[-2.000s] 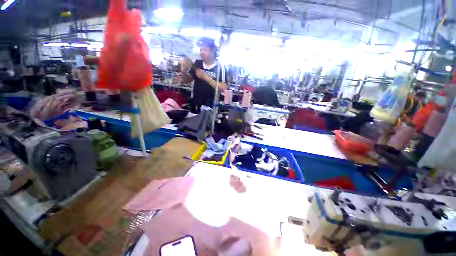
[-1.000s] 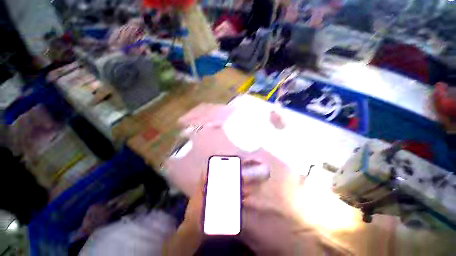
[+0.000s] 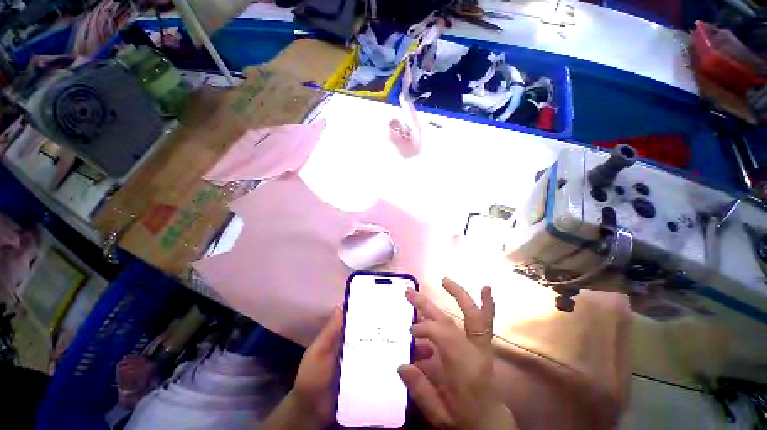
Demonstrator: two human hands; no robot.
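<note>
A smartphone (image 3: 374, 357) with a bright, mostly white screen is upright at the bottom middle. My left hand (image 3: 315, 378) holds it from its left side. My right hand (image 3: 458, 357) is at its right side with fingers apart, one fingertip at the screen's upper right edge and the thumb over its right side. A large pink fabric panel (image 3: 286, 260) lies behind the phone, with a small rolled pink piece (image 3: 367, 248) on it. More pink cloth (image 3: 555, 374) lies under the sewing machine head (image 3: 589, 210) at right, in the lamp glow.
Brown cardboard (image 3: 210, 126) extends the white table (image 3: 505, 151) at left, with a pink piece (image 3: 269, 151) partly over it. A grey machine (image 3: 92, 113) stands far left. Blue (image 3: 568, 105) and yellow (image 3: 343, 76) scrap trays sit behind. A blue basket (image 3: 92, 344) is lower left.
The view has swung down and steadied. The phone, bottom middle a second ago, now shows faint marks on its screen. My right hand now shows clearly beside it, fingers spread.
</note>
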